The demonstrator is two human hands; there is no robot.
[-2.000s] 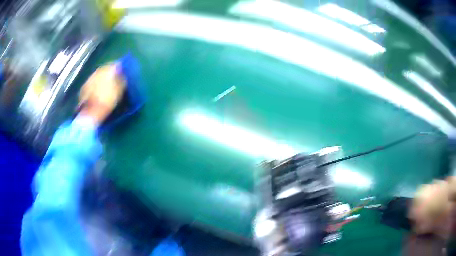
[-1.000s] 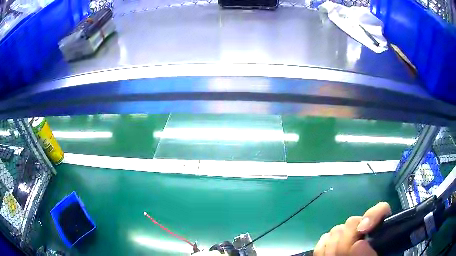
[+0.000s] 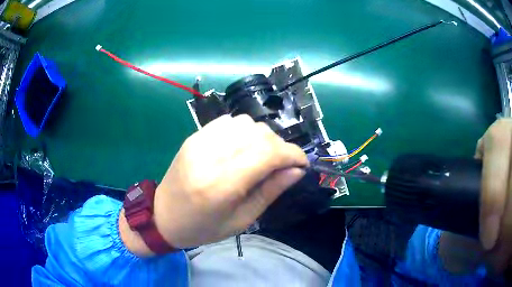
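Observation:
The chassis assembly (image 3: 306, 106), black parts on a light frame, lies on the green mat in the middle. My left hand (image 3: 230, 174) is over its front part, thumb and forefinger pinched at the tip of the screwdriver bit (image 3: 348, 172); a screw between them is too small to make out. My right hand (image 3: 495, 190), cut off by the right edge, holds the thick black electric screwdriver (image 3: 435, 193), its bit pointing left. A red lead wire (image 3: 151, 75) runs off the assembly to the upper left, a black cable (image 3: 365, 53) to the upper right. A multicolour wire harness (image 3: 365, 147) sticks out at its right.
A blue screw tray (image 3: 39, 95) with dark contents stands on the mat at the left. A yellow object (image 3: 18, 15) is at the top left corner. Clear plastic (image 3: 36, 190) hangs at the lower left. Metal frame parts line both sides.
The view has tilted down from the shelf to the mat and assembly. My left hand, at the blue tray two seconds ago, is now at the bit tip. The screwdriver is now over the assembly's right side.

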